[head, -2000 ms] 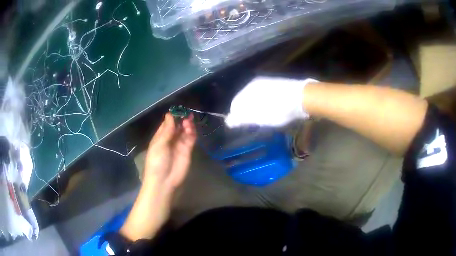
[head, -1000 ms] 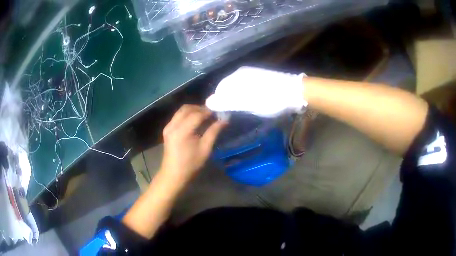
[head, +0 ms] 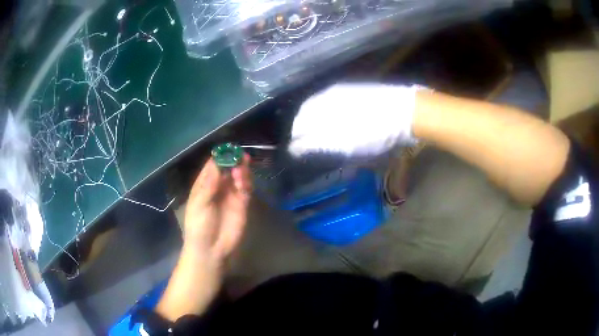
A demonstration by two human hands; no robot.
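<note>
A small green circuit board (head: 228, 155), round and coin-sized, is held in the fingertips of my bare left hand (head: 220, 203), in the air just off the table edge. A thin white lead wire (head: 258, 147) runs from the board to the right, to my right hand (head: 354, 121) in a white knit glove. The gloved fingers are closed at the wire's far end; the exact grip is hidden. Thinner dark leads hang below the white one.
Tangled loose wired pieces (head: 98, 98) lie on the green table top (head: 190, 98). Clear plastic trays (head: 263, 56) stand at its back edge. A crumpled plastic bag (head: 20, 223) is at far left. A blue stool (head: 341, 210) is below my hands, and cardboard (head: 575, 85) at right.
My hands came together about a second ago and are apart again. My left hand moved back left with the board, its green face now showing; my gloved hand moved slightly right.
</note>
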